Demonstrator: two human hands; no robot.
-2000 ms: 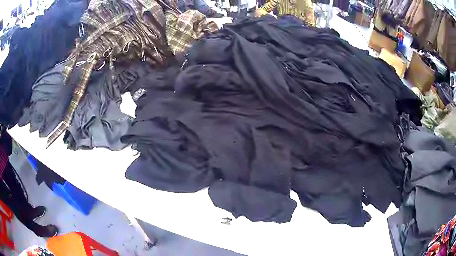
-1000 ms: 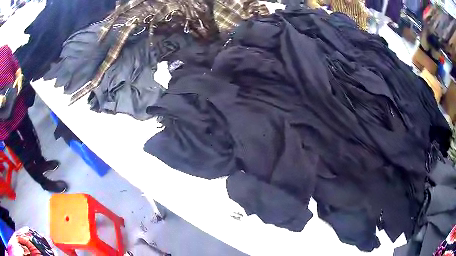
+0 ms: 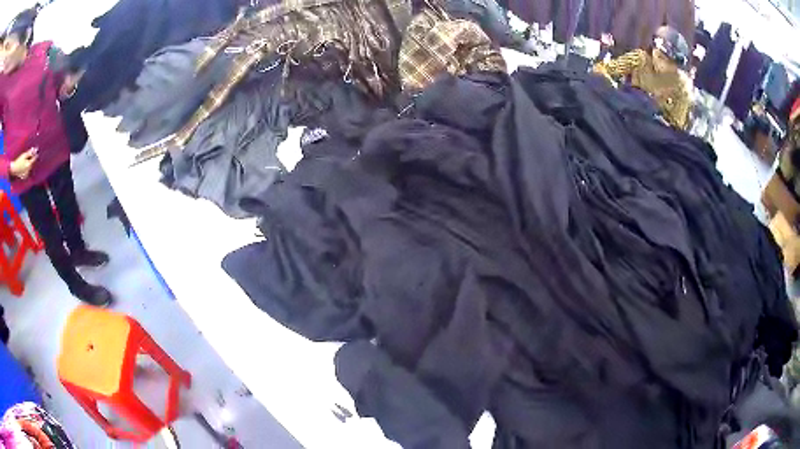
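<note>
A large heap of black garments (image 3: 491,254) fills most of the white table (image 3: 289,368) in front of me. Folds and loose edges hang towards the near left side. Grey garment pieces (image 3: 219,167) lie at its left. Plaid garments (image 3: 307,39) with pale loops and a long strap lie beyond the black heap. Neither of my hands is in view. Only a bit of floral sleeve (image 3: 35,428) shows at the bottom left edge, and a small patterned patch shows at the bottom right.
An orange-red stool (image 3: 96,351) stands on the floor at left. A person in a dark red top (image 3: 35,114) stands beyond it, near another red stool (image 3: 10,245). Another person in a yellow patterned top (image 3: 658,83) is behind the heap. Clothes hang on racks (image 3: 754,83) at back right.
The view has turned and shifted, so the stool, the standing person and the person behind the heap now show more fully. The garments lie much as before. No hand has come into view.
</note>
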